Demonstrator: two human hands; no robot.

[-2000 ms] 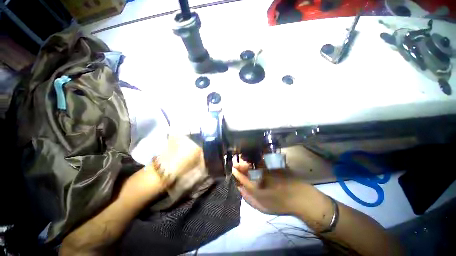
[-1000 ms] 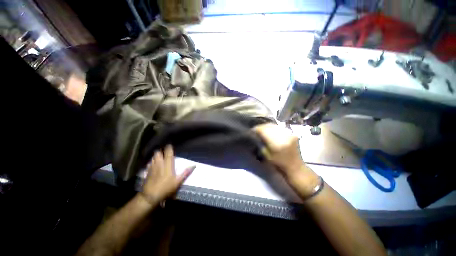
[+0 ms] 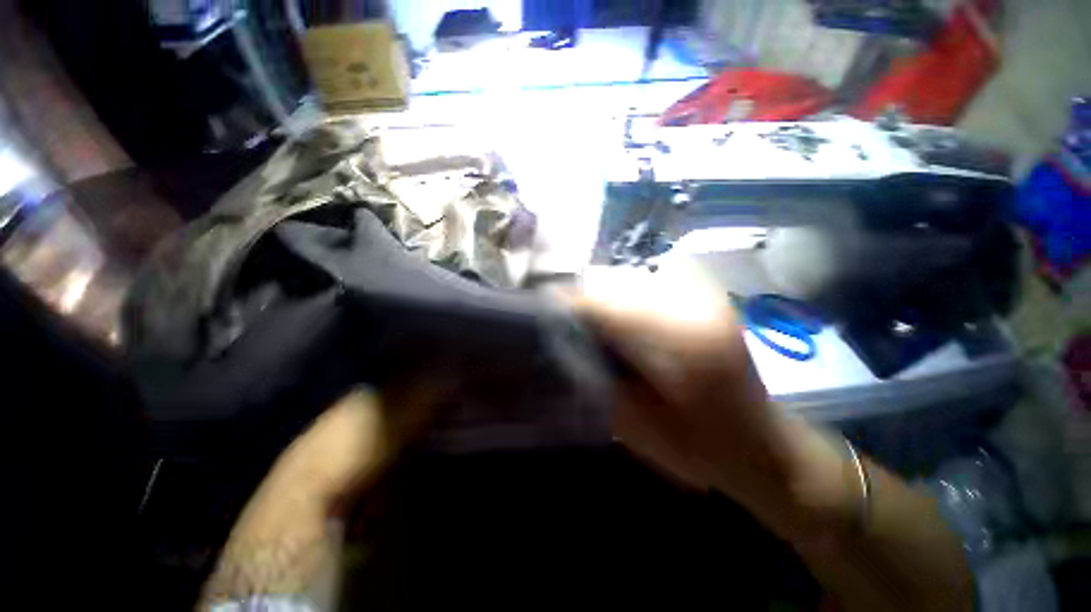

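The dark outer fabric (image 3: 443, 323) is blurred and stretched between my hands in front of the table. My right hand (image 3: 676, 347) grips its right end, left of the blue scissors. My left hand (image 3: 401, 412) is at the fabric's lower edge, blurred, its fingers hidden by the cloth and shadow, so its grip cannot be told. The shiny olive-brown lining (image 3: 323, 167) lies heaped behind and left of the dark fabric. The sewing machine (image 3: 742, 150) stands behind my right hand, its needle end (image 3: 634, 227) free of the fabric.
Blue-handled scissors (image 3: 784, 329) lie on the table right of my right hand. A dark flat object (image 3: 891, 341) lies beyond them. A cardboard box (image 3: 357, 66) stands at the back left. A red cloth (image 3: 748, 96) lies behind the machine. Blue and red items are at the far right.
The fabric has come away from the needle and is now lifted toward me, with more dark side showing. My left hand has gone from lying flat on the cloth to its lower edge. The view has shifted.
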